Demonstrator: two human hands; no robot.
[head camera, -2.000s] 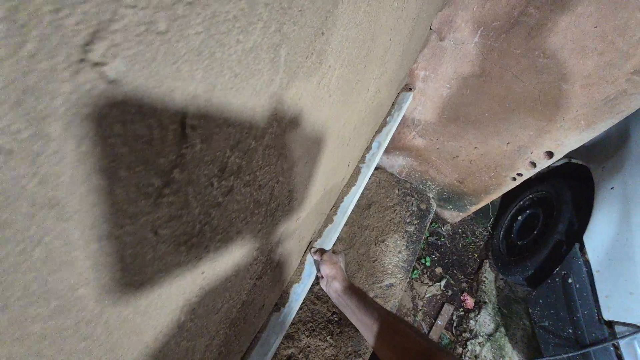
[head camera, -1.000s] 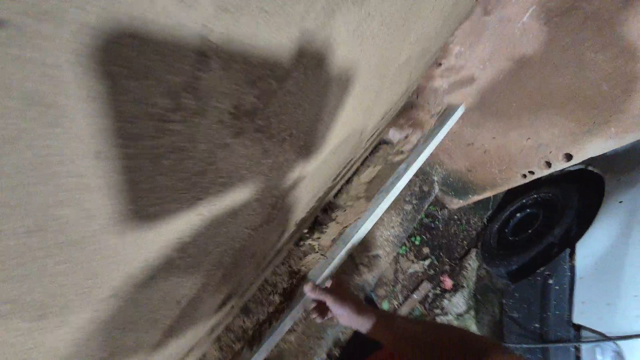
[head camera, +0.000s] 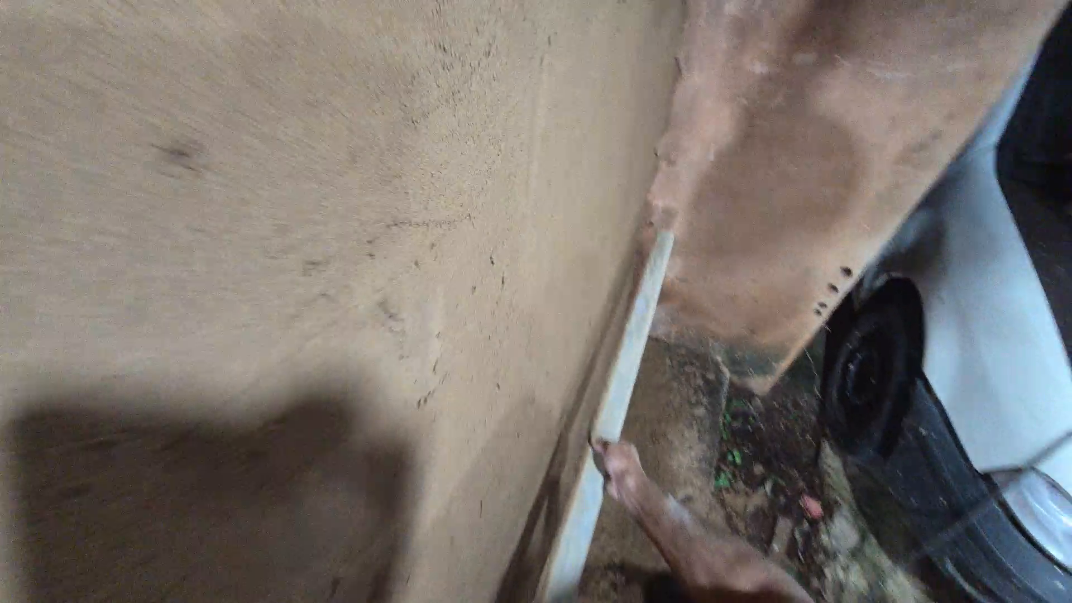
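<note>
A long, pale straightedge bar (head camera: 630, 360) runs up from the bottom of the view along the rough plastered wall (head camera: 402, 251). Around its middle closes my right hand (head camera: 618, 469), with the forearm reaching in from the lower right. The bar lies close against the wall's surface; whether it touches along its whole length cannot be told. Its far end is near the corner with a reddish wall (head camera: 770, 209). My left hand is not seen.
A white car (head camera: 980, 335) with a dark wheel (head camera: 875, 377) stands at the right. Between it and the wall lie soil, small green plants (head camera: 729, 456) and stones. A short wall with several small holes ends near the wheel. A dark shadow falls on the plaster.
One second ago the bar stood off the wall's lower edge, over the ground; now it is back close along the wall. My right hand has kept hold of it. The view has shifted.
</note>
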